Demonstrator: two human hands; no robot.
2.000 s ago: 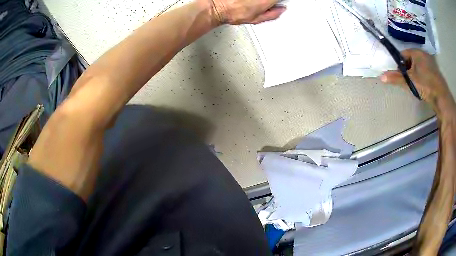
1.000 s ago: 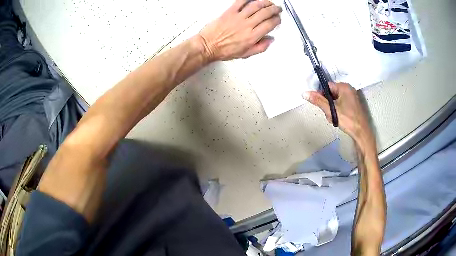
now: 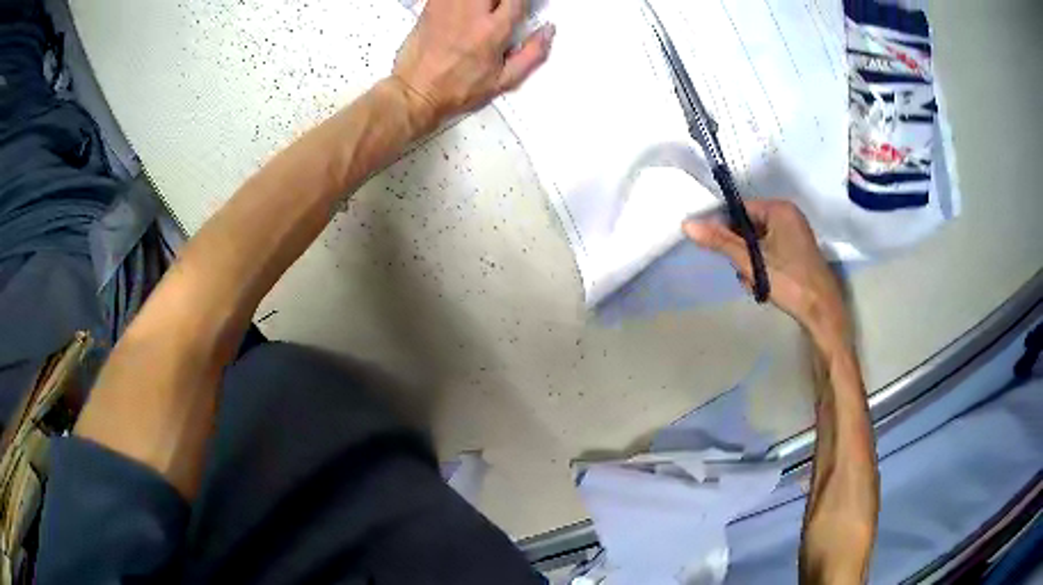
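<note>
White pattern paper (image 3: 572,103) with thin dark lines lies over pale grey-blue fabric (image 3: 675,280) at the top of the view. Its near edge is lifted and curled beside my right hand. My right hand (image 3: 778,251) holds the black handles of the fabric shears (image 3: 711,143), thumb and fingers around them; the long blades point up and away over the paper. The blades look closed. My left hand (image 3: 469,51) lies at the paper's left edge, partly cut off by the top of the view; whether it grips the paper I cannot tell.
A navy and white striped cloth-wrapped block (image 3: 889,114) lies on the paper at the right. Offcuts (image 3: 652,503) hang over the near table edge by a metal rail (image 3: 915,371). Pale blue-grey cloth (image 3: 892,491) lies beyond the rail. Dark grey cloth (image 3: 52,217) is at the left.
The paper and striped block have shifted down in view, and the paper's near edge is now curled up. My left hand has moved left; my right hand with the shears moved left earlier.
</note>
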